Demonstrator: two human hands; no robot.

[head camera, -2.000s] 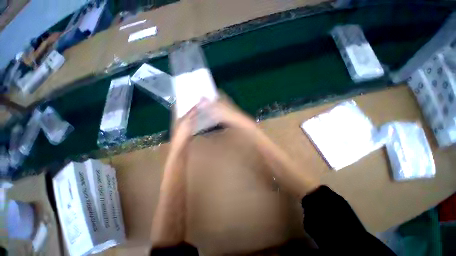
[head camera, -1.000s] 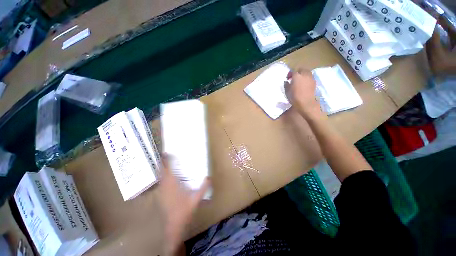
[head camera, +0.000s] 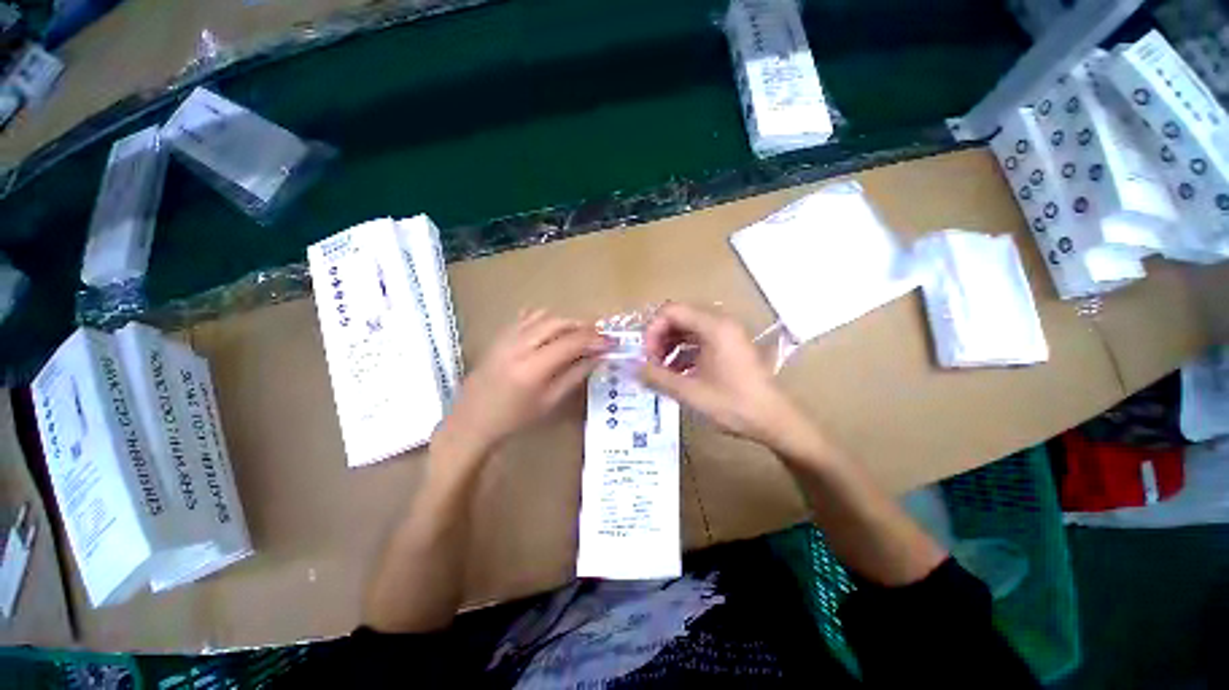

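Note:
A white product box with black print lies on the bench in front of me, its long side pointing towards me. My left hand and my right hand pinch a clear plastic bag at the box's far end. Shiny film shows between and beyond my fingers. How far the bag covers the box, I cannot tell. A stack of empty bags lies to the right of my right hand, with a second bag pile beside it.
White boxes stand at the left, with more nearer the middle. Icon-sided boxes are piled at the right. Bagged boxes lie on the green belt. A green crate is below the bench.
The box has moved right and down to lie before me. My right hand has left the bag stack and come to the box's far end with a bag. My left hand has moved up there too.

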